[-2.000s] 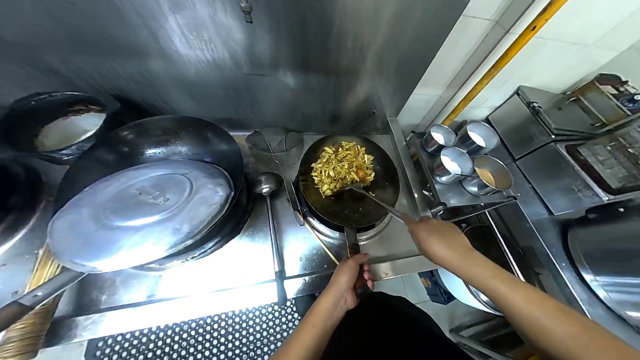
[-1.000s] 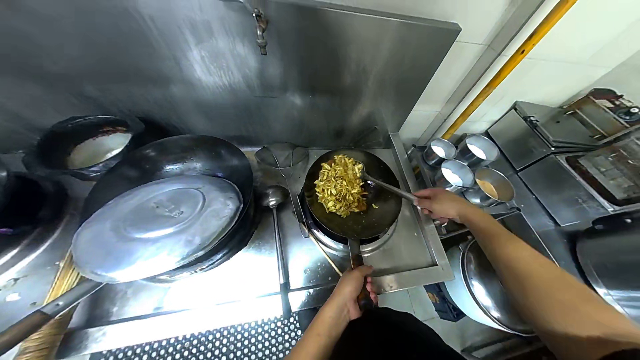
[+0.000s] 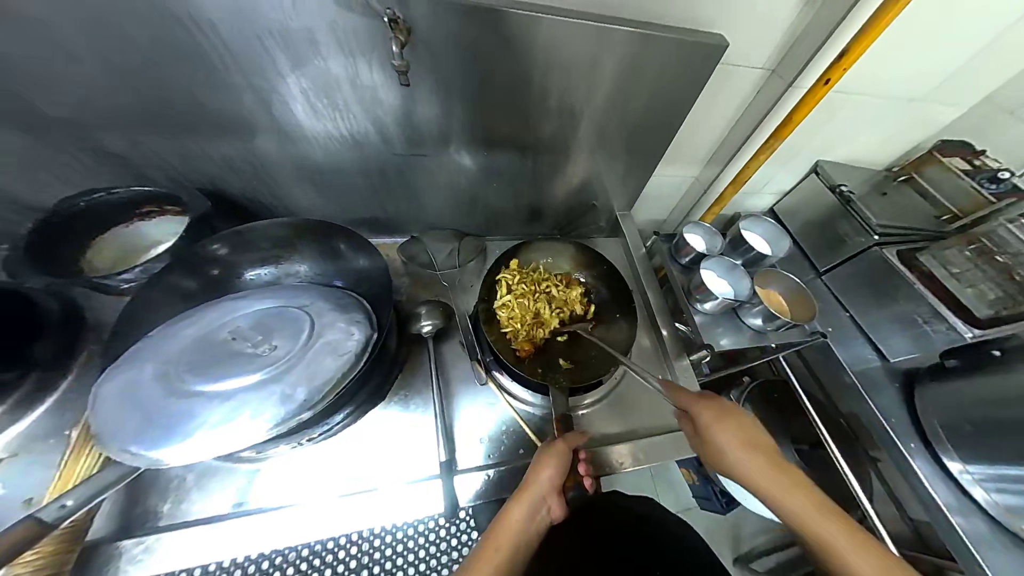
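Observation:
A dark wok (image 3: 608, 320) rests on the right burner, holding a heap of yellow shredded food (image 3: 538, 302) with a few orange bits. My left hand (image 3: 556, 472) is closed around the wok's handle at the bottom. From the right, my right hand (image 3: 712, 420) grips the long metal handle of a spatula (image 3: 620, 358), whose head touches the right lower side of the food. Its blade is partly hidden.
A large wok (image 3: 280, 240) carries a metal lid (image 3: 232, 368) at left. A ladle (image 3: 432, 320) and a wire strainer (image 3: 444, 250) lie between the woks. Several metal cups (image 3: 716, 284) stand at right; a tap (image 3: 400, 52) hangs above. Behind is a steel splashback (image 3: 520, 120).
My right hand and the spatula have moved down from their place one second ago, and the food lies differently in the wok. My left hand stays on the handle.

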